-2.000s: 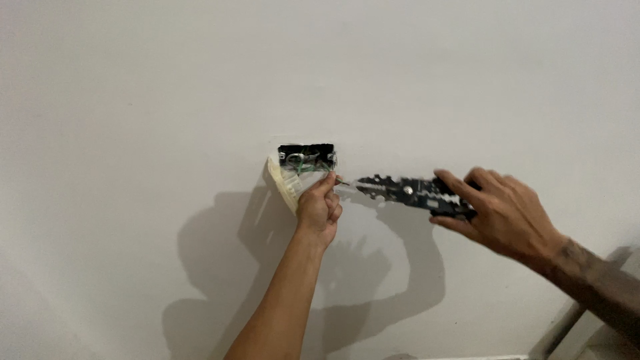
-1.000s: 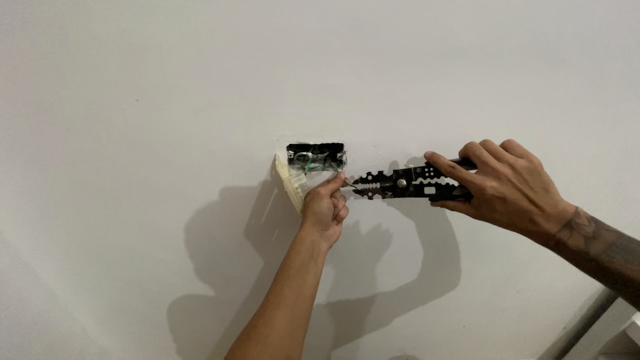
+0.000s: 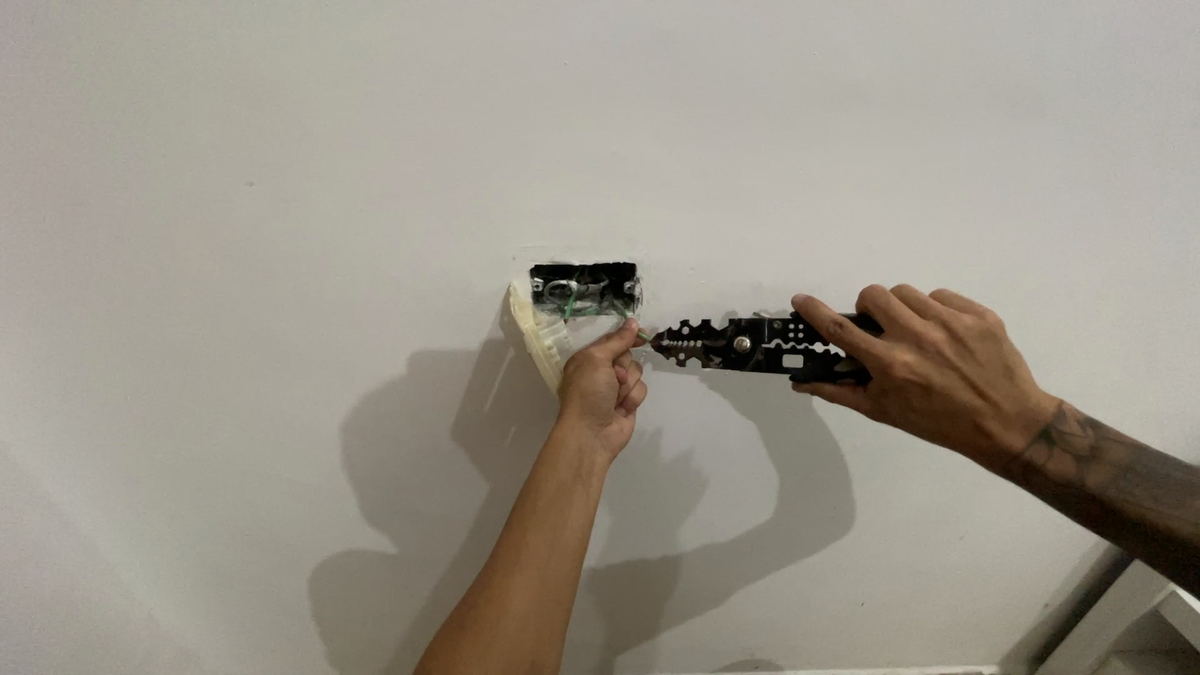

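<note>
My left hand pinches a thin green wire between thumb and finger, just below a rectangular wall box with wires inside. A cream plastic plate hangs tilted at the box's lower left, partly behind my left hand. From the right, my right hand is closed around the handles of a black multi-purpose wire stripper. The tool's nose is closed and points left, its tip at the end of the green wire. Whether the tip grips the wire is too small to tell.
A pale wall surrounds the box, with rough, chipped edges around the opening. Shadows of my arms and the tool fall on the wall below. At the lower right corner stands a white piece of furniture or frame.
The wire stripper has turned so that its flat side and jaw notches show more fully. My left hand keeps its pinch beneath the box.
</note>
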